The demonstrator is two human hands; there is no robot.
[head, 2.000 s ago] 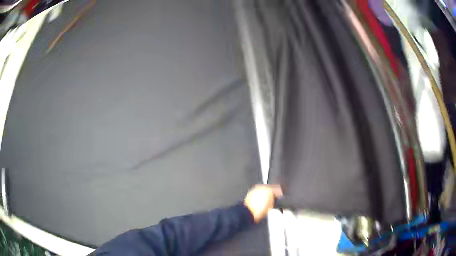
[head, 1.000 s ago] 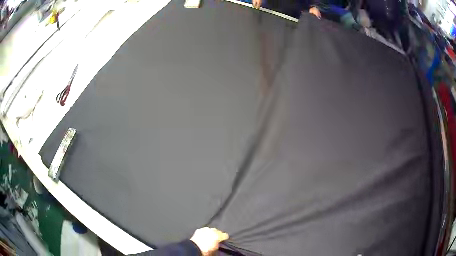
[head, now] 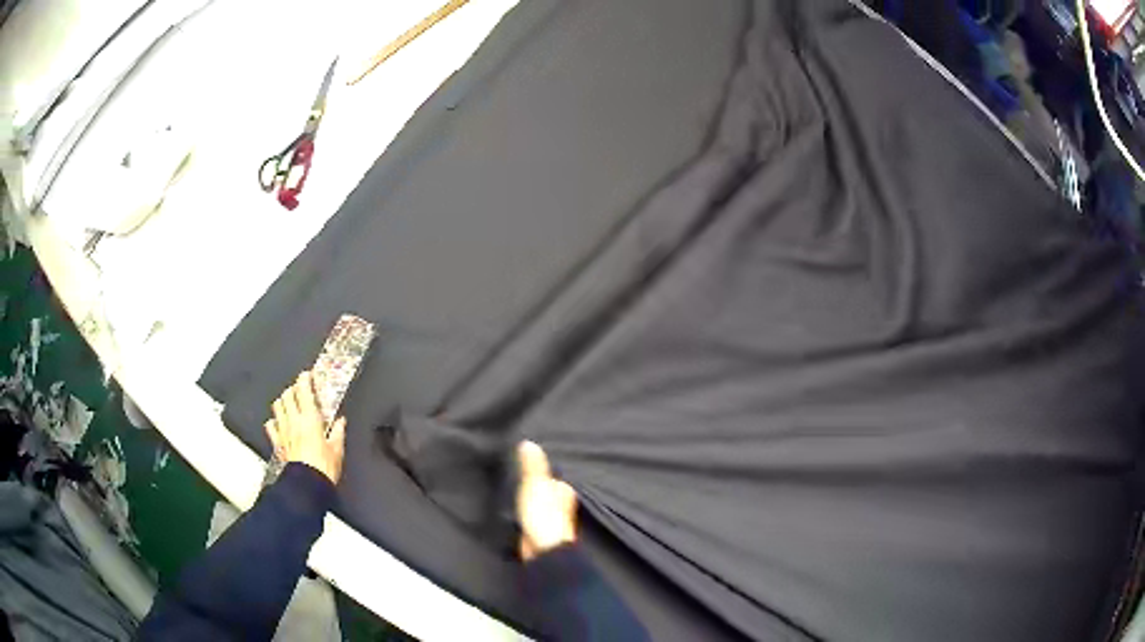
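Note:
The dark fabric (head: 502, 238) lies flat at the left, and an upper ply is drawn into long folds across the middle and right. My left hand (head: 305, 429) is closed over the near part of the mottled silver-grey weight bar (head: 344, 354), on the cloth near its left end. My right hand (head: 546, 504) holds the upper ply's near edge, slightly blurred; its fingers are partly hidden by cloth. A dark turned-up corner lies between my hands.
Scissors (head: 296, 157) with red and black handles and a wooden ruler (head: 408, 40) lie on the white table (head: 239, 238) at the left. Scraps lie on the green floor (head: 151, 483). A thin cable hangs at the upper right.
The view has turned left. Both my hands are now visible, one on the weight bar. The upper ply's near edge has come left towards the bar, with more folds. The other person's hands have left view.

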